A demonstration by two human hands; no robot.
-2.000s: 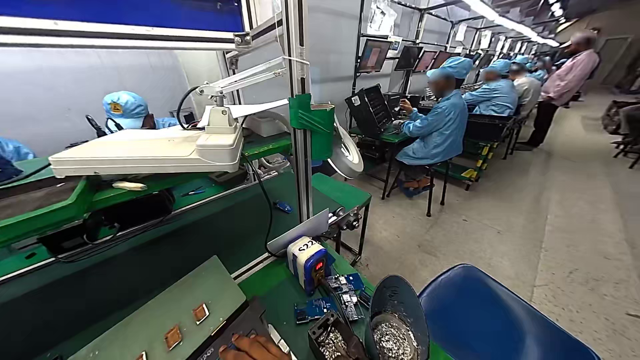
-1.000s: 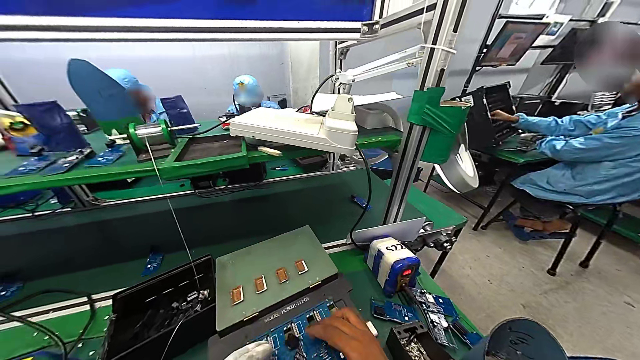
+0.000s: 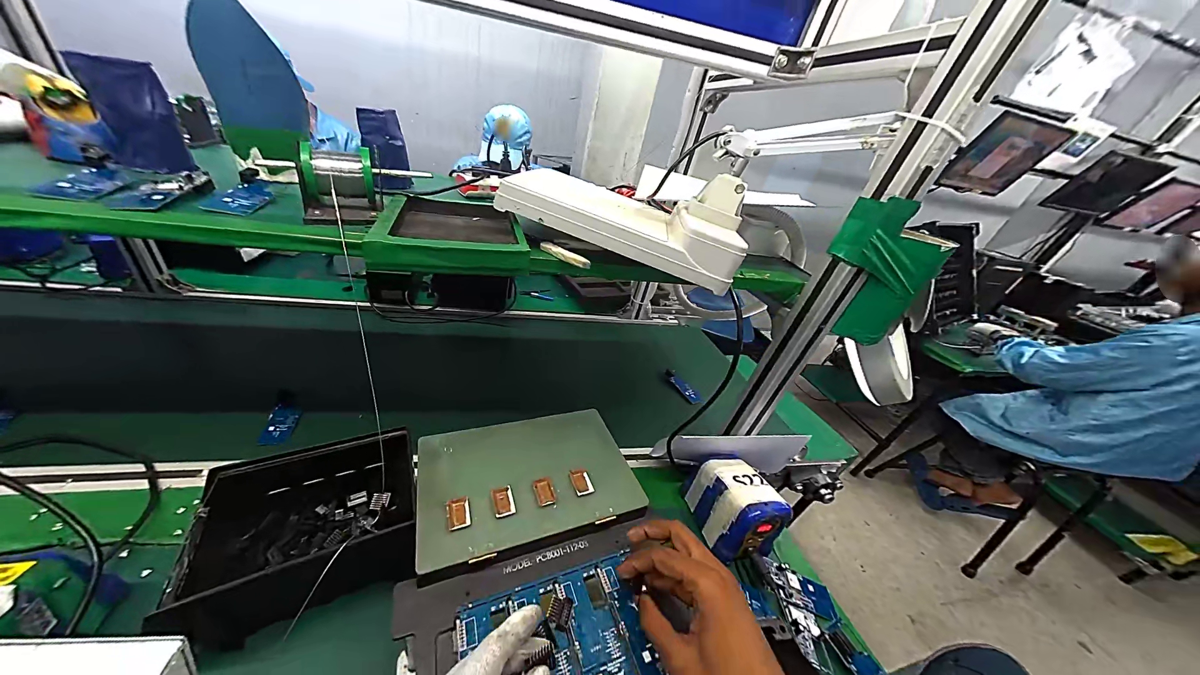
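A blue circuit board (image 3: 600, 623) lies in a dark fixture (image 3: 427, 600) at the bottom centre, below the fixture's raised green lid (image 3: 525, 459). My left hand (image 3: 506, 645), in a whitish glove, is over the board's lower left, beside dark multi-pin components; whether it grips one cannot be told. A dark pinned component (image 3: 561, 611) sits at the board's middle. My right hand (image 3: 689, 600), bare, is at the board's upper right with curled fingers; what lies between the fingertips is unclear. Left of the fixture, a black bin (image 3: 281, 534) holds loose dark components.
A blue and white soldering station (image 3: 738, 506) stands right of the lid, with more circuit boards (image 3: 806, 609) below it. Solder wire runs from a spool (image 3: 339, 178) down past the bin. A lamp (image 3: 628, 220) hangs over the rear shelf. A seated co-worker (image 3: 1097, 394) is at the right.
The view has swung left since two seconds ago. My gloved left hand now shows clearly over the board. My right hand is at the board's upper right, its fingers more curled than one second ago.
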